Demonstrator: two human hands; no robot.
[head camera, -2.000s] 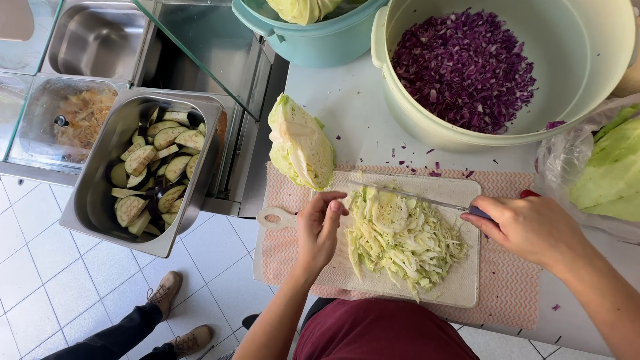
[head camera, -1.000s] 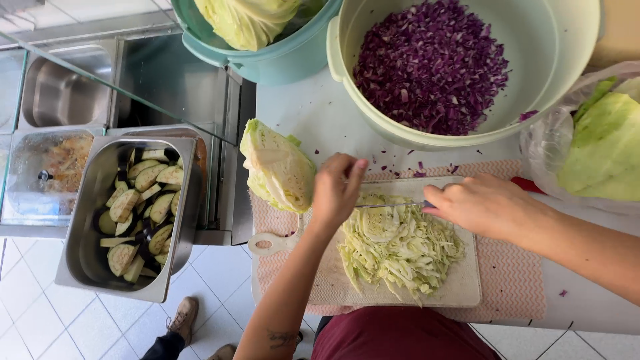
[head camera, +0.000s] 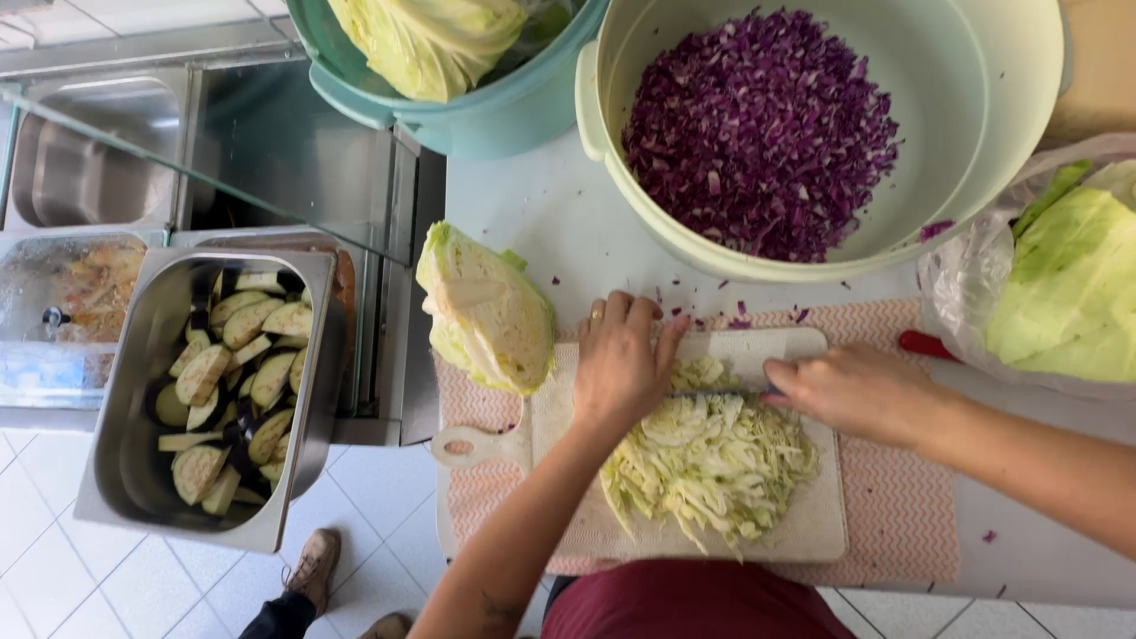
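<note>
My right hand (head camera: 843, 390) grips a knife (head camera: 723, 391) by its dark handle, the blade lying across shredded green cabbage (head camera: 719, 466) on a white cutting board (head camera: 568, 524). At the board's far left part, my left hand (head camera: 626, 355) is bent down with fingers together beside the shreds; its fingertips lie near the blade's tip, and what is under the palm is hidden. A cut wedge of green cabbage (head camera: 488, 311) rests left of that hand, by the board's corner. Beneath the board lies a cloth with a zigzag pattern (head camera: 896, 506).
A large pale tub (head camera: 958, 133) of chopped red cabbage stands beyond the board, a teal tub (head camera: 497, 115) with cabbage beside it. At right are bagged cabbage (head camera: 1074, 284) and a red handle (head camera: 927, 345). A steel pan of eggplant slices (head camera: 204, 524) is left; a person's shoe (head camera: 315, 564) is below.
My left hand has moved from the board's left side to the far side of the shreds. The knife has stayed in my right hand. The view has shifted somewhat.
</note>
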